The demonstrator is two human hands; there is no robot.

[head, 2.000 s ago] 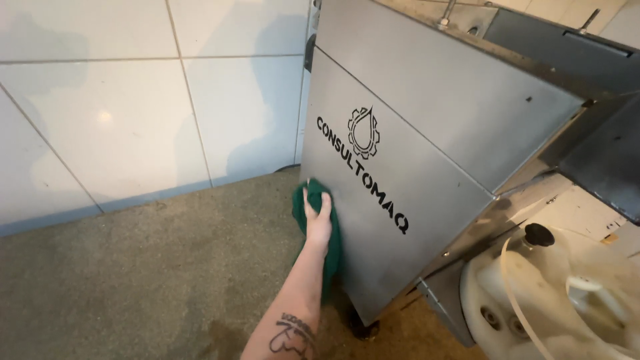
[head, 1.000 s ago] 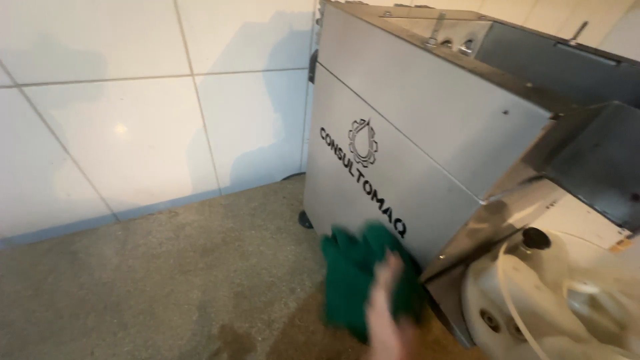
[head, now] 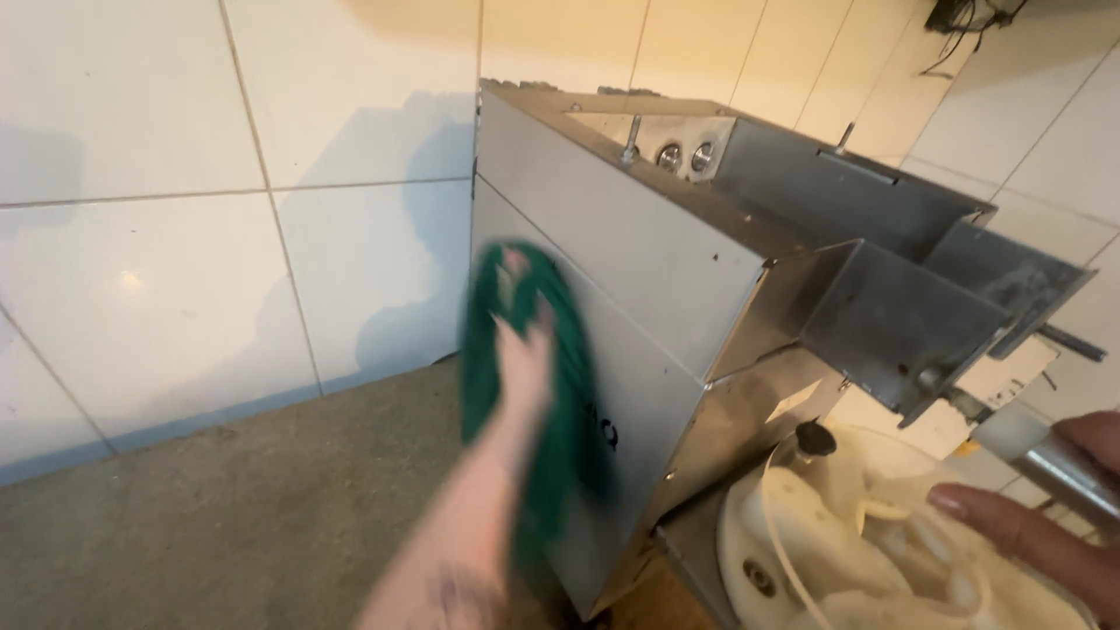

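Note:
My left hand [head: 523, 350], blurred by motion, presses a green cloth [head: 560, 437] flat against the side panel of a stainless steel machine [head: 612, 245]. The cloth covers most of the dark lettering on that panel. At the right edge my right hand [head: 1041, 516] is partly in view, its fingers around a metal cylinder with a white end [head: 1046, 451]. Grey metal trays or chutes [head: 910, 324] jut from the machine's open top, above and left of that hand.
A white plastic container [head: 752, 542] holding pale plastic parts stands below the chutes. White tiled wall [head: 367, 262] rises behind and to the left, above a rough concrete floor [head: 262, 516]. Threaded studs [head: 632, 140] stick up from the machine's top, and wires [head: 962, 26] hang at the upper right.
My left hand has moved with the green cloth from low on the side panel to higher up it. My right hand has come into view at the right.

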